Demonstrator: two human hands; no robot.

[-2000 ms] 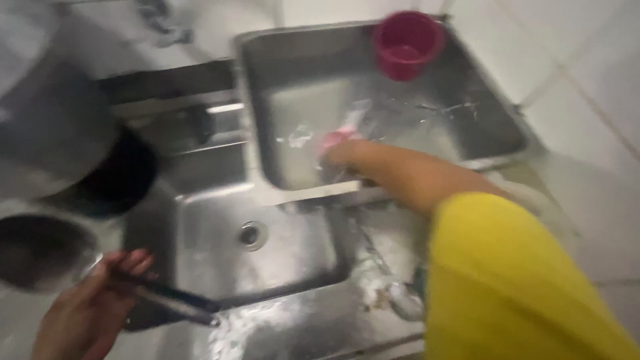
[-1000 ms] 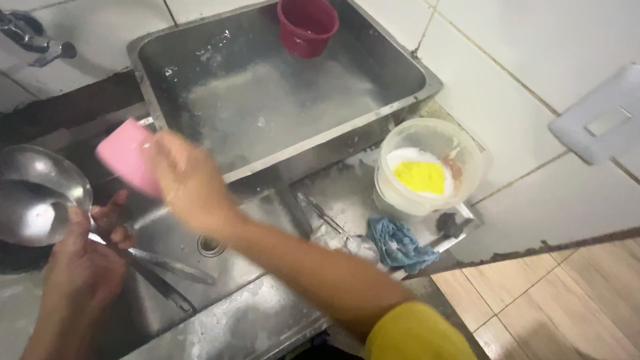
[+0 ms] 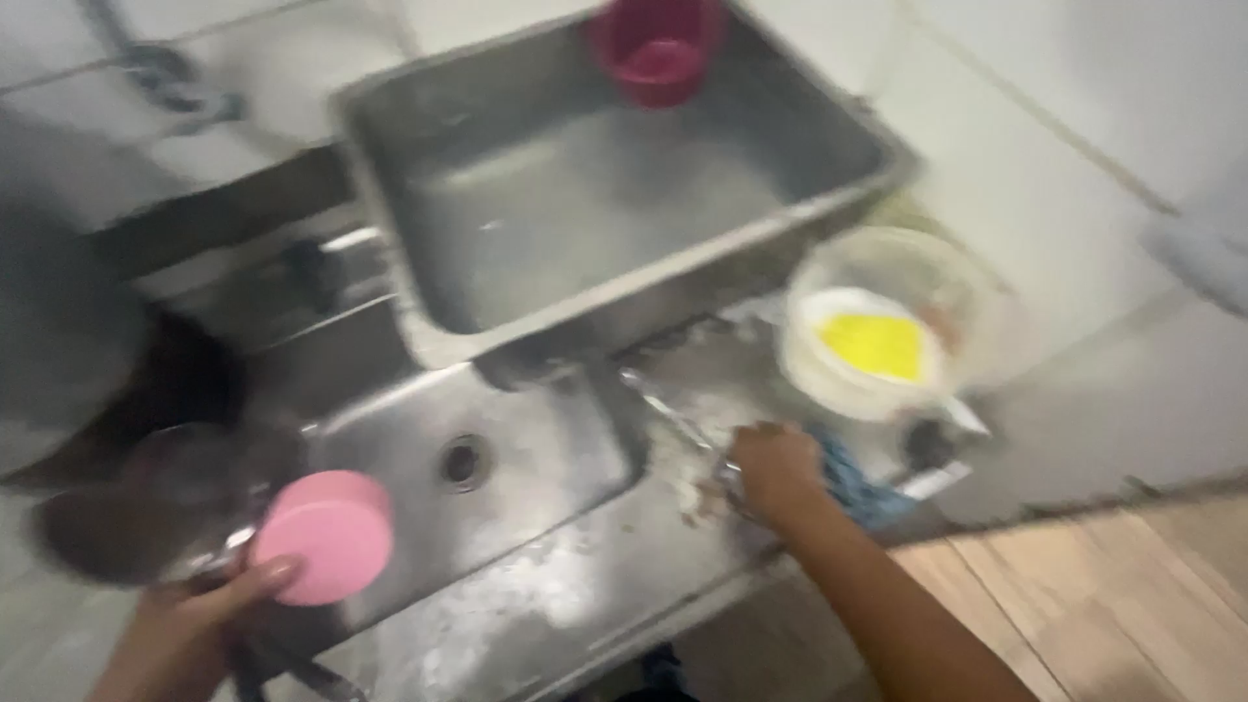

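My left hand (image 3: 210,609), at the lower left, holds a pink plastic cup (image 3: 327,536) by its edge, along with metal ladles whose dark handles (image 3: 307,673) hang below the palm. A blurred round ladle bowl (image 3: 122,531) is left of the cup. On the right, my right hand (image 3: 780,468) has its fingers curled down at a metal utensil (image 3: 673,409) on the counter, beside a blue cloth (image 3: 868,487). Blur and the hand itself hide whether the fingers are closed on the utensil.
Behind the sink basin with its drain (image 3: 463,462) sits a large metal tub (image 3: 624,273) of water, with a dark pink container (image 3: 658,58) inside. A translucent bucket (image 3: 877,390) holding something yellow stands right of it. A faucet (image 3: 180,93) is upper left, a dark pot (image 3: 166,390) below.
My right hand has moved from near the ladles to the counter by the blue cloth. The pink cup, in my right hand a second ago, is now in my left hand.
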